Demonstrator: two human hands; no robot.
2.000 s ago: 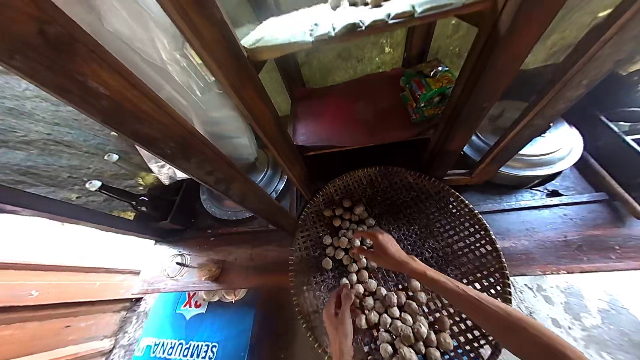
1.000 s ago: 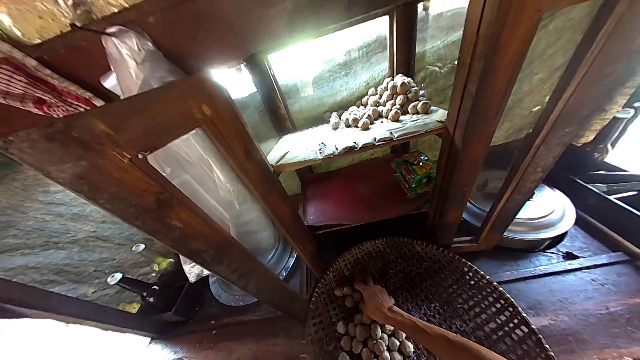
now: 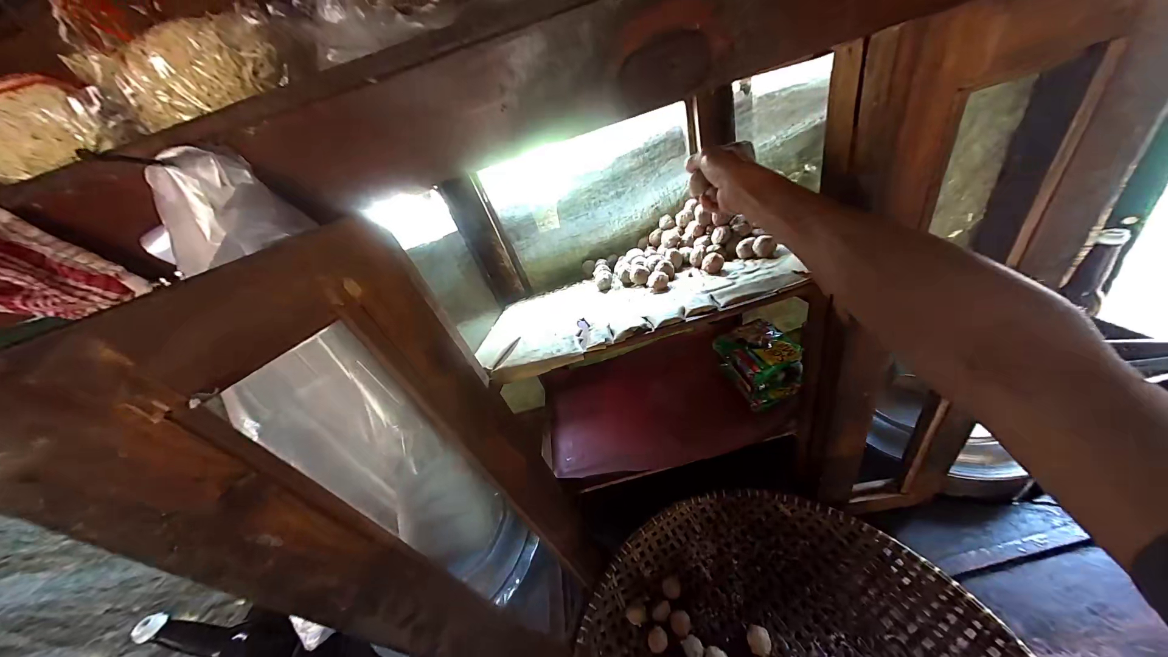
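Observation:
My right hand (image 3: 719, 175) reaches into a wooden cabinet, over the right end of a heap of round brownish balls (image 3: 671, 254), with its fingers curled around at least one ball. The heap lies on the upper shelf, which is lined with pale paper (image 3: 547, 324). Lower down, a round woven bamboo tray (image 3: 785, 547) holds several more of the balls near its left side; its near part is cut off by the frame edge. My left hand is out of view.
An opened wooden door with clear plastic sheeting (image 3: 338, 411) slants across the left. Colourful packets (image 3: 762, 360) lie on the red lower shelf (image 3: 639, 411). A plastic bag (image 3: 214, 205) hangs at upper left. Metal pot lids (image 3: 985, 456) stand right of the cabinet.
My right hand has risen from the woven tray to the heap on the upper shelf. My left hand, in the tray two seconds ago, has left the view. The view has tilted up.

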